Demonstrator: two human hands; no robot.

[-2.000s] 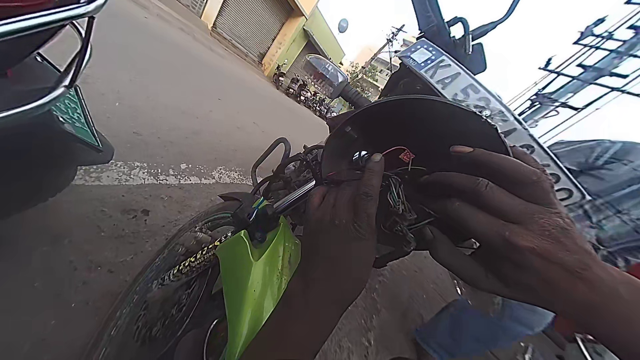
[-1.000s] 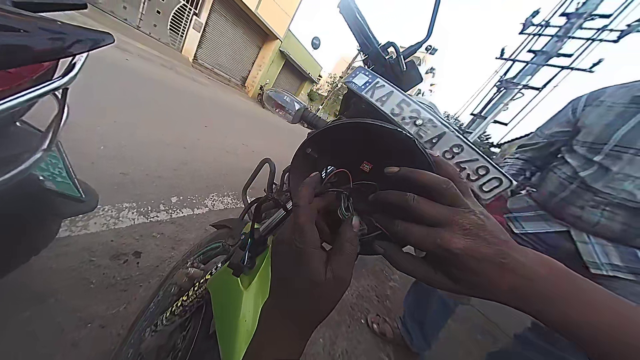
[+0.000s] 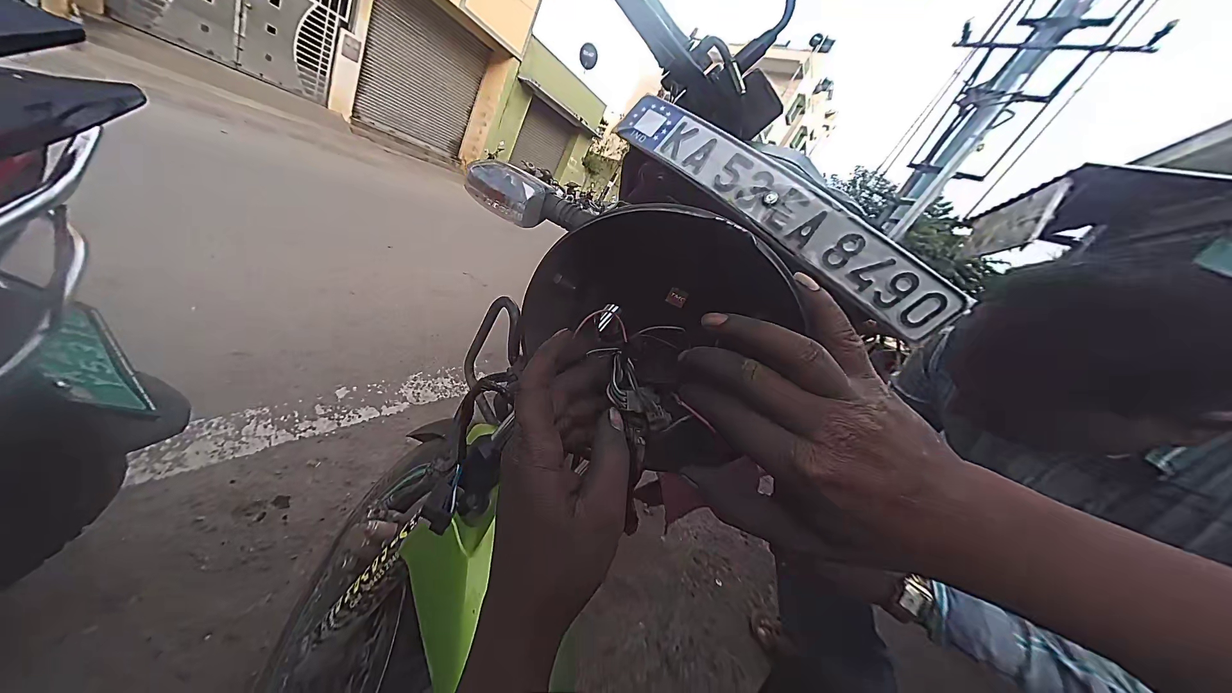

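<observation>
A round black headlamp housing [image 3: 664, 250] of a motorcycle opens toward me below the number plate [image 3: 789, 207]. Inside and in front of it is a bundle of thin wires and connectors [image 3: 630, 390]. My left hand [image 3: 568, 472] is at the housing's lower left, its fingers and thumb closed around part of the wire bundle. My right hand [image 3: 818, 414] spans the housing's right side, with fingertips inside the bowl near the wires and one finger on the rim. Its thumb is hidden, so its exact hold is unclear. A green front mudguard [image 3: 452, 587] lies below my left hand.
A turn signal [image 3: 508, 192] sticks out left of the housing. Cables and a braided hose [image 3: 366, 582] run beside the front wheel. Another vehicle with a metal guard [image 3: 63, 260] stands at left. Close at right, a person in a checked shirt [image 3: 1049, 481] bends down.
The person at right has bent down, with a head and a watch-wearing wrist now in view. My left fingers have shifted over the wires, while my right hand stays at the housing. The view has shifted.
</observation>
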